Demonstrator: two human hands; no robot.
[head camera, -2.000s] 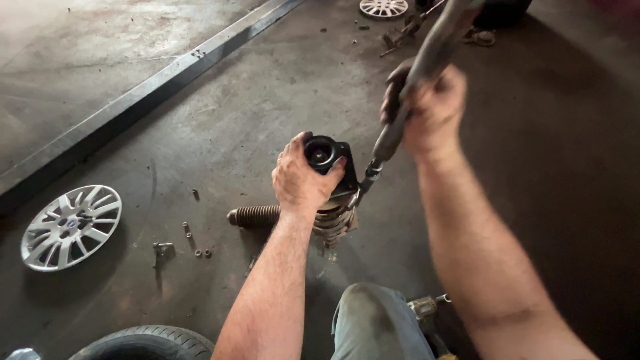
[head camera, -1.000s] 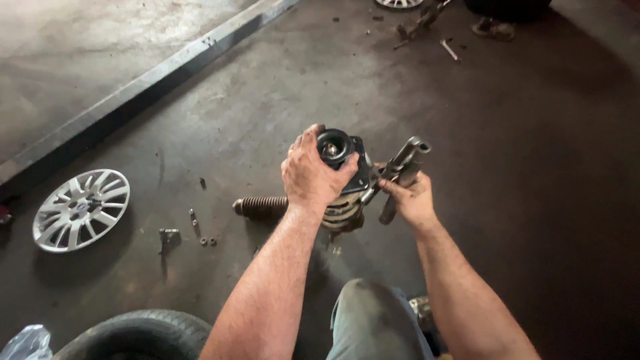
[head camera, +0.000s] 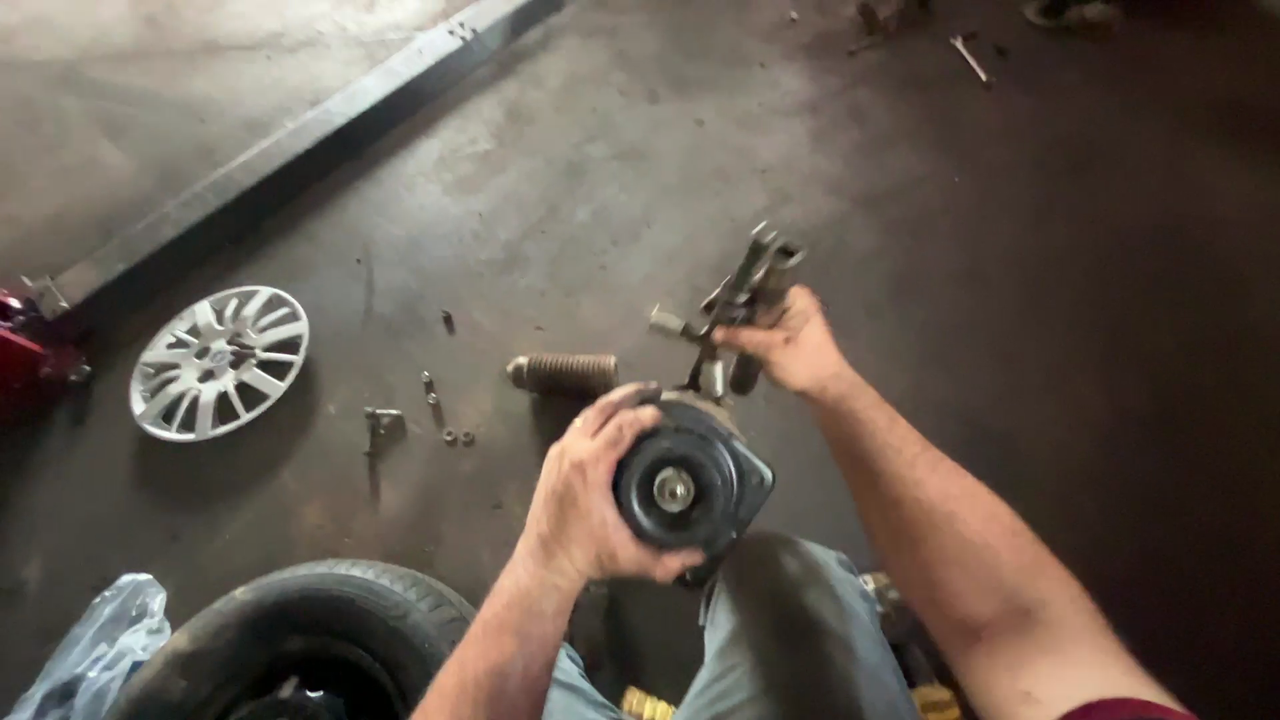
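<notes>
My left hand (head camera: 590, 490) is wrapped around the round black strut mount (head camera: 690, 475), whose center nut faces up, close to my knee. Most of the strut below the mount is hidden. Just beyond it, my right hand (head camera: 795, 340) grips a metal tool (head camera: 750, 290) that looks like a coil spring compressor; its exact form is blurred. A ribbed rubber strut boot (head camera: 565, 374) lies on the floor left of the tool.
A silver wheel cover (head camera: 220, 363), a metal bracket (head camera: 383, 425) and small nuts (head camera: 459, 437) lie to the left. A tire (head camera: 330, 600) and a plastic bag (head camera: 100, 650) are at lower left. A long steel beam (head camera: 300, 130) crosses the upper left; a wrench (head camera: 969, 59) lies at upper right.
My left hand has tilted the strut mount and brought it toward my knee. My right hand, which held a long bar-like tool two seconds ago, now holds the compressor-like tool beyond the mount.
</notes>
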